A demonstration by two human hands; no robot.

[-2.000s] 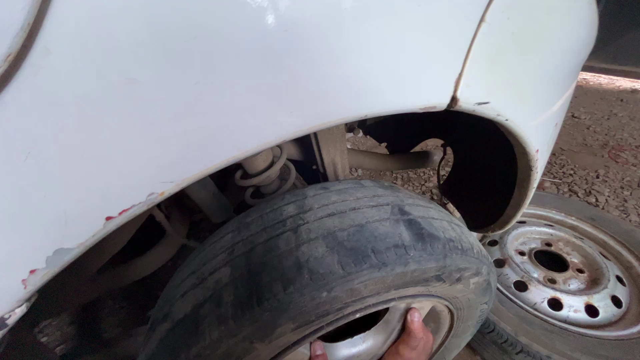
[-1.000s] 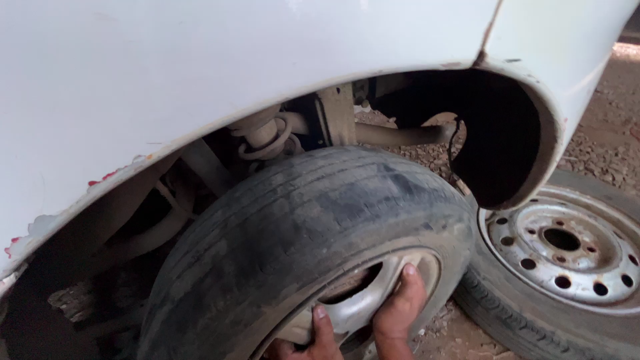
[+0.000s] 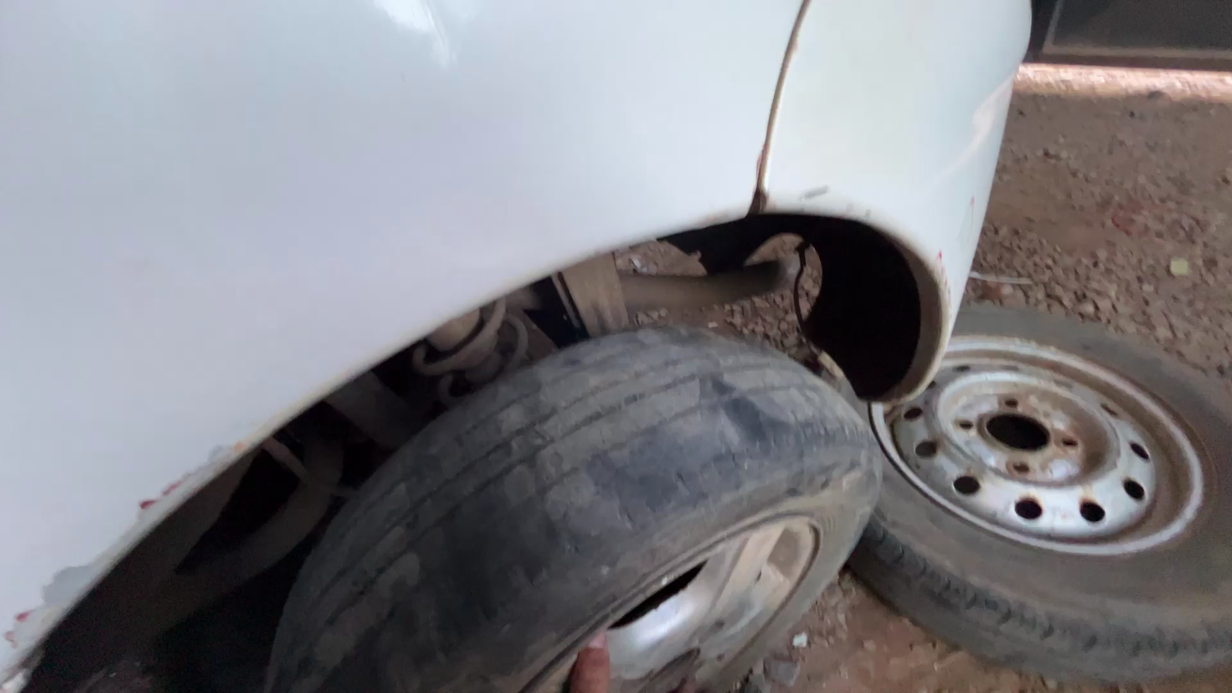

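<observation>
A car wheel with a worn tyre [image 3: 577, 472] stands tilted in the wheel arch of a white car [image 3: 385, 192]. Its silver rim [image 3: 712, 616] faces down toward the bottom edge. One finger of my left hand [image 3: 591, 664] shows at the rim's lower left part; the rest of that hand is below the view. Of my right hand, at most a dark fingertip at the bottom edge by the rim shows, too little to tell its grip. Behind the tyre, a coil spring [image 3: 467, 342] of the suspension is partly hidden.
A second wheel with a rusty steel rim [image 3: 1039, 472] lies flat on the gravel ground [image 3: 1107, 231] at the right, close beside the standing tyre. The bumper's lower edge [image 3: 929, 356] hangs over its near side. A pipe [image 3: 712, 289] runs under the car.
The right hand, which was on the rim with its thumb and fingers showing, has dropped almost wholly out of view. Less of the left hand shows. The view has shifted.
</observation>
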